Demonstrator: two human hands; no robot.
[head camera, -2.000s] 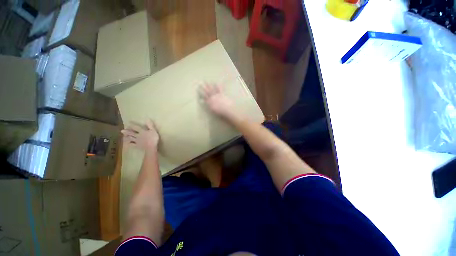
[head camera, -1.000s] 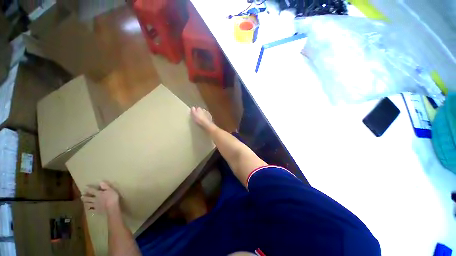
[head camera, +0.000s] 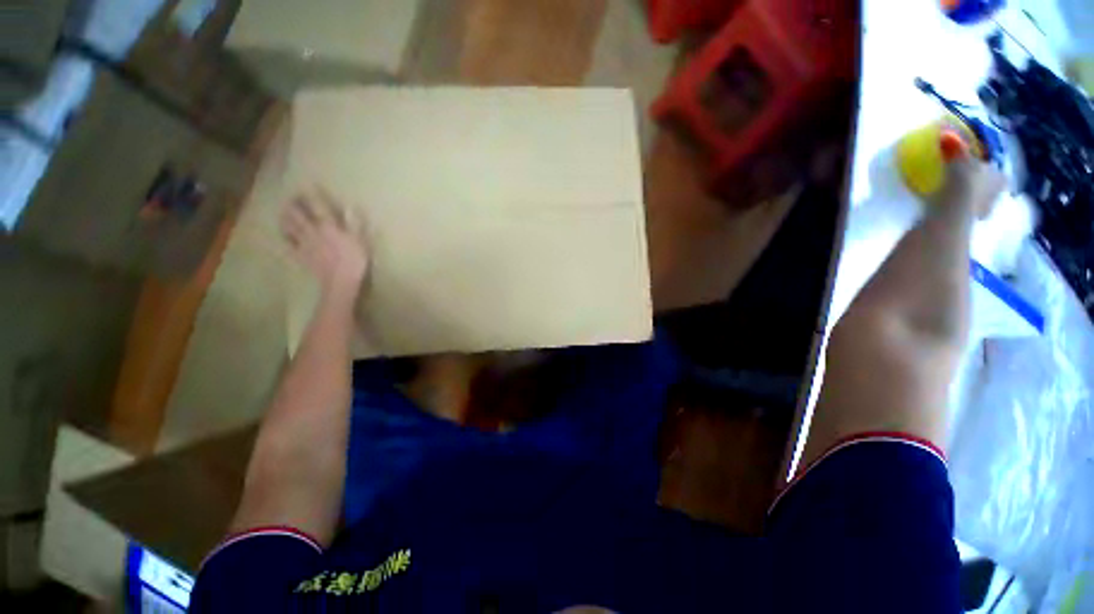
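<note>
A large tan carton (head camera: 480, 216) lies across the front of my lap, its closed face up with a faint seam at the right. My left hand (head camera: 326, 246) rests flat on the carton's left part, fingers spread. My right hand (head camera: 974, 186) is stretched out over the white table, closed around a tape dispenser with a yellow roll (head camera: 921, 162) and an orange part. The hand is blurred and its fingertips are partly hidden.
Red plastic stools (head camera: 744, 84) stand beyond the carton, beside the white table (head camera: 882, 72). A black cable heap (head camera: 1050, 156), clear bags (head camera: 1032, 420) and a blue-edged box (head camera: 1005, 296) lie on the table. Other cartons (head camera: 120, 180) are at left.
My right hand has left the carton's right edge and reached to the tape dispenser on the table. My left hand stays on the carton, which now lies squarer in view. The camera view has turned.
</note>
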